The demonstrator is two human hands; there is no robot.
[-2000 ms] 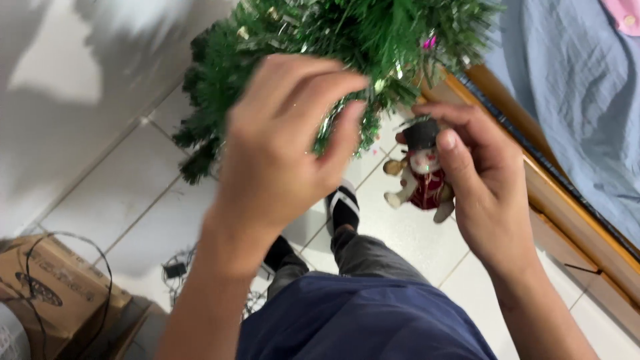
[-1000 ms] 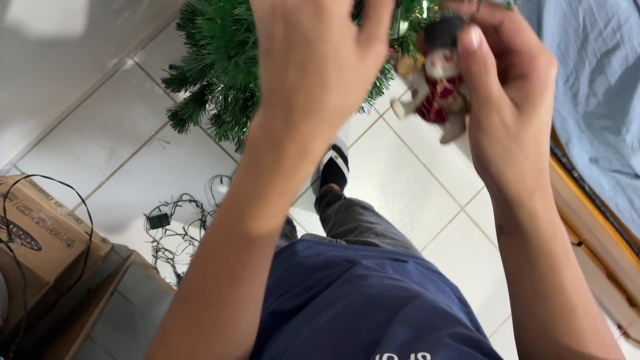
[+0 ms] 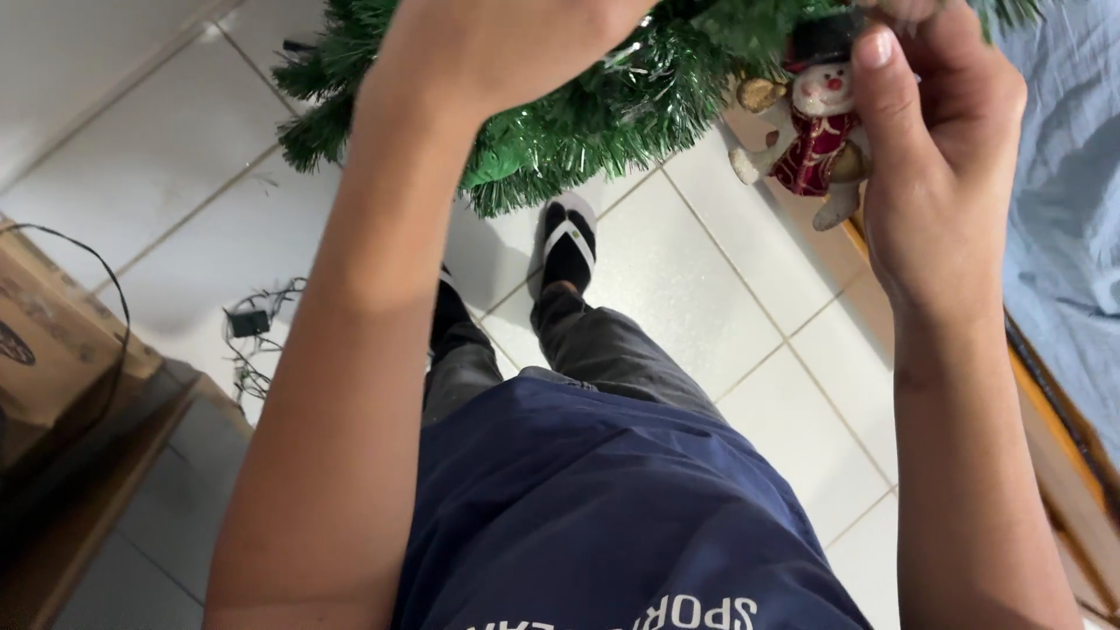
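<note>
A snowman ornament [image 3: 814,131] with a black top hat and a dark red, gold-trimmed garment hangs from my right hand [image 3: 936,114], whose thumb presses near the hat. Just behind and to the left of it are the green tinsel branches of an artificial Christmas tree [image 3: 604,122]. My left hand [image 3: 525,44] reaches over these branches at the top of the view; its fingers lie beyond the frame edge, so what they touch is hidden.
A cardboard box [image 3: 52,324] with a black cable stands at the left. A tangled string of lights [image 3: 249,324] lies on the tiled floor beside my left forearm. At the right is a wooden bed frame [image 3: 1041,437] with a blue sheet [image 3: 1067,175].
My left hand has moved up, its fingers passing out of the frame. The snowman ornament has stayed in my right hand, which is now higher in view.
</note>
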